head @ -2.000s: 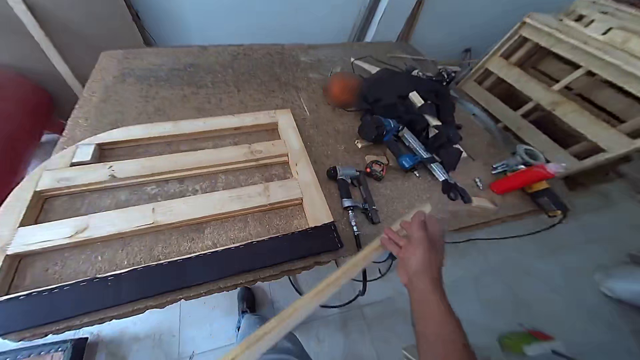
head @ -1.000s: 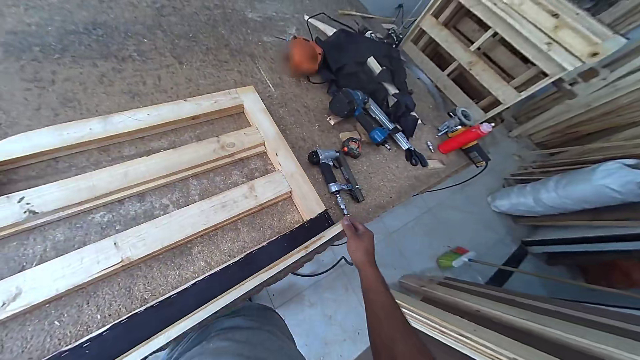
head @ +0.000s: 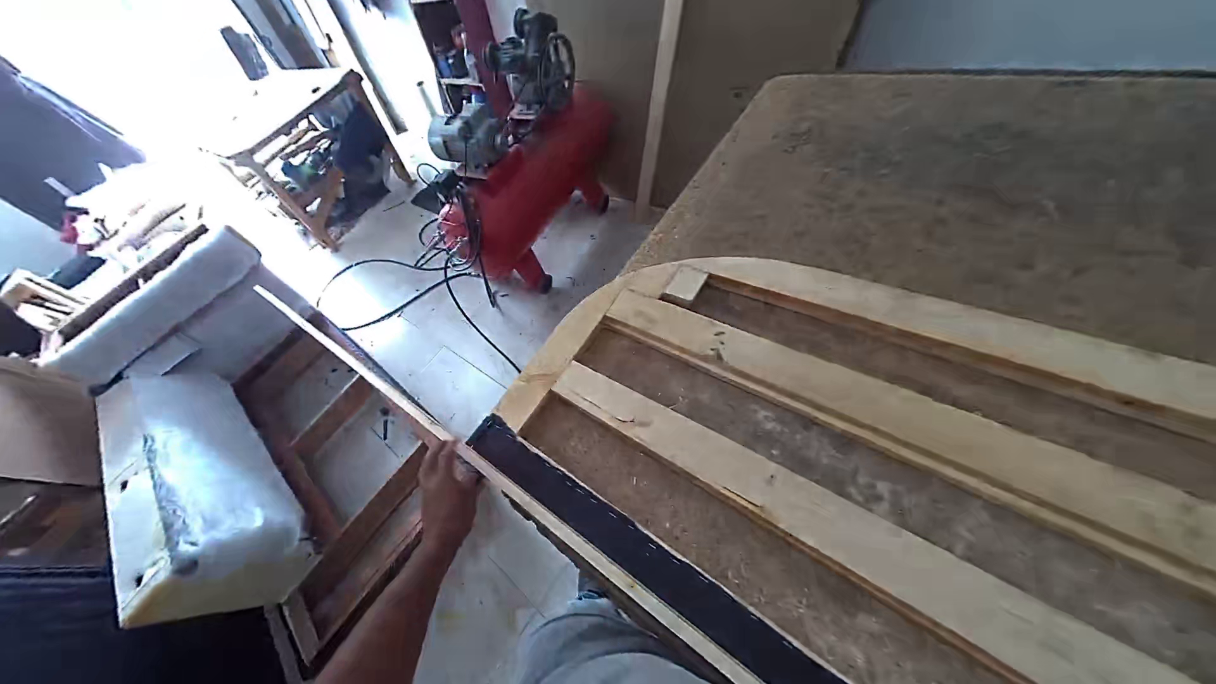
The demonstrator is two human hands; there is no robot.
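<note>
My left hand [head: 448, 489] is closed around a long thin wooden strip [head: 351, 359] near the left corner of the frame. The strip slopes from upper left to the bottom, running along the outer edge of a black fabric band [head: 617, 532]. That band, with a line of staples, covers the near rail of a slatted wooden frame [head: 760, 475] with a rounded corner. The frame lies flat on a worn brown workbench [head: 950, 171]. A small wood block [head: 685, 284] sits in its curved corner. My right hand is out of view.
A red air compressor [head: 541, 190] with black hoses stands on the tiled floor beyond the bench. Left of my hand are a padded, plastic-wrapped piece [head: 199, 484] and a brown wooden framework [head: 332, 513]. A wooden table [head: 285, 109] stands farther back.
The view has swung far to the left. My right hand, earlier on the strip by the frame's right corner, has left view. My left hand has come into view, gripping the strip at the left.
</note>
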